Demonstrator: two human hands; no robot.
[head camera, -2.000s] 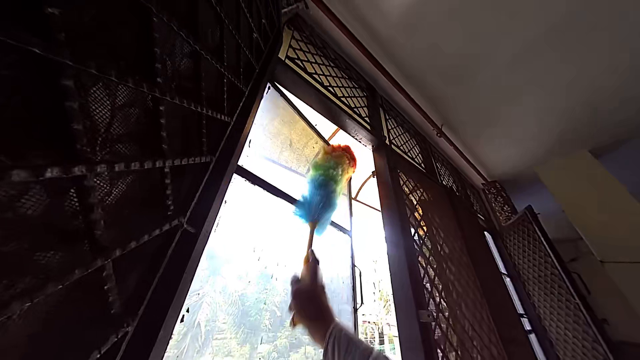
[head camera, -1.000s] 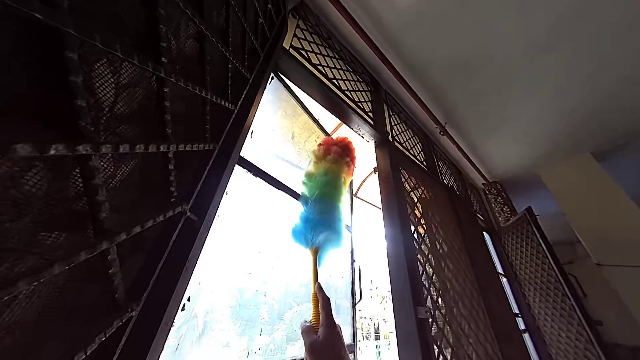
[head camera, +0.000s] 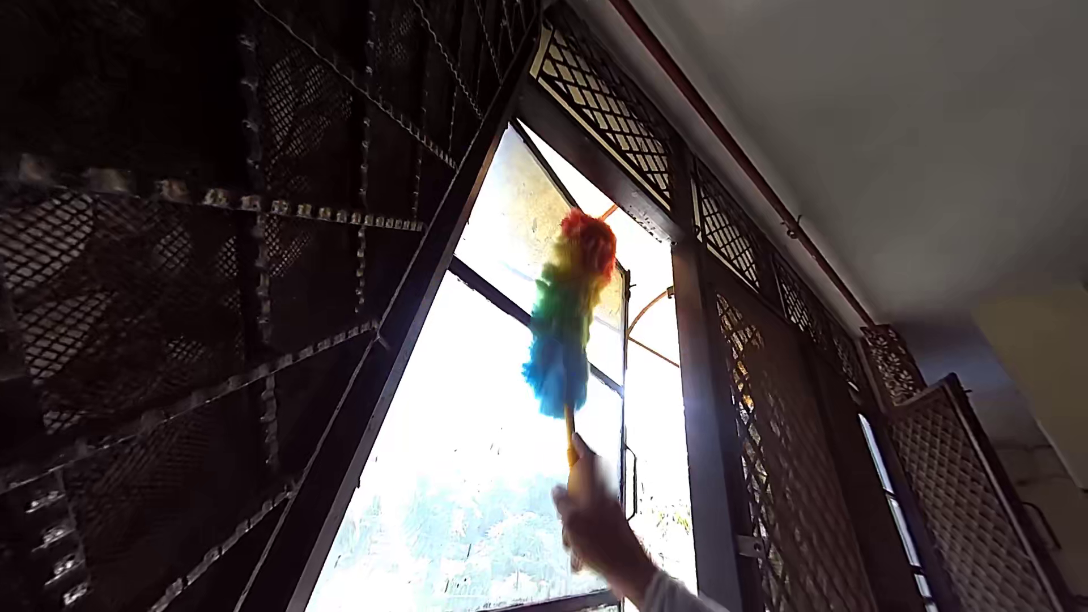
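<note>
A fluffy duster with red, yellow, green and blue bands stands nearly upright in front of a bright window pane. Its yellow handle is in a hand at the lower middle, blurred by motion, with a light sleeve at the wrist; it looks like my right hand. Whether the duster's fibres touch the glass cannot be told. My left hand is not in view.
A dark metal mesh shutter fills the left side. Above the window runs a lattice grille, with a reddish pipe along the ceiling. Further mesh panels stand at the right, one hinged outward.
The hand and duster have moved about in front of the window; the hand sat lower in the view one second ago. The duster has stayed in the hand throughout.
</note>
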